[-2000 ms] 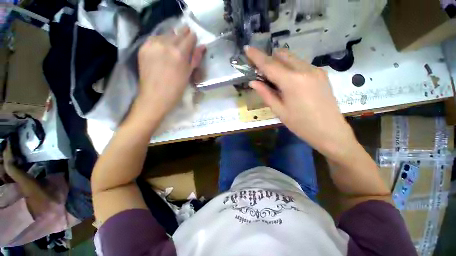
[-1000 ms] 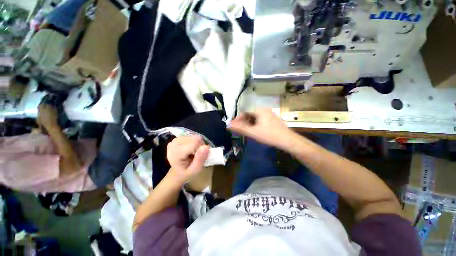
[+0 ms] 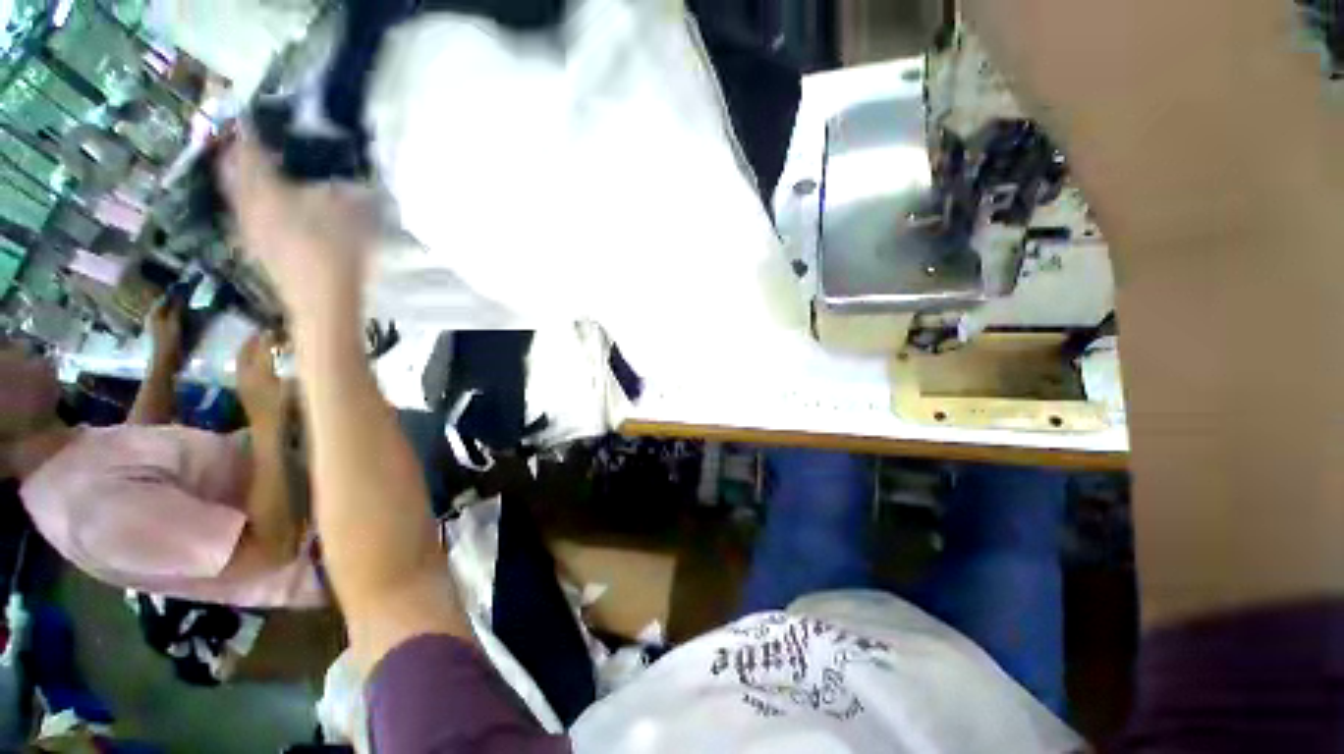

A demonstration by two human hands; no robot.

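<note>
A large white fabric panel [image 3: 546, 177] is spread in the air and over the left part of the table, with black fabric [image 3: 752, 96] along its far right side. My left hand [image 3: 302, 221] is blurred at the panel's left side, against dark and white cloth; its grip is unclear. My right forearm fills the right side, close to the camera; my right hand is beyond the top edge. The overlock machine's shiny cloth plate [image 3: 892, 206] and dark needle area [image 3: 1002, 184] stand right of the panel.
The tan scrap opening [image 3: 921, 405] is at the table's front. White and black pieces [image 3: 568, 383] hang at its left edge. Another person in a pink shirt [image 3: 148, 501] is at the left. A carton [image 3: 619, 575] and scraps lie below, beside my legs.
My hands have parted from the seam edge in front of me: the left went far left, the right arm up and close. The white panel is now spread wide, and the view has shifted left.
</note>
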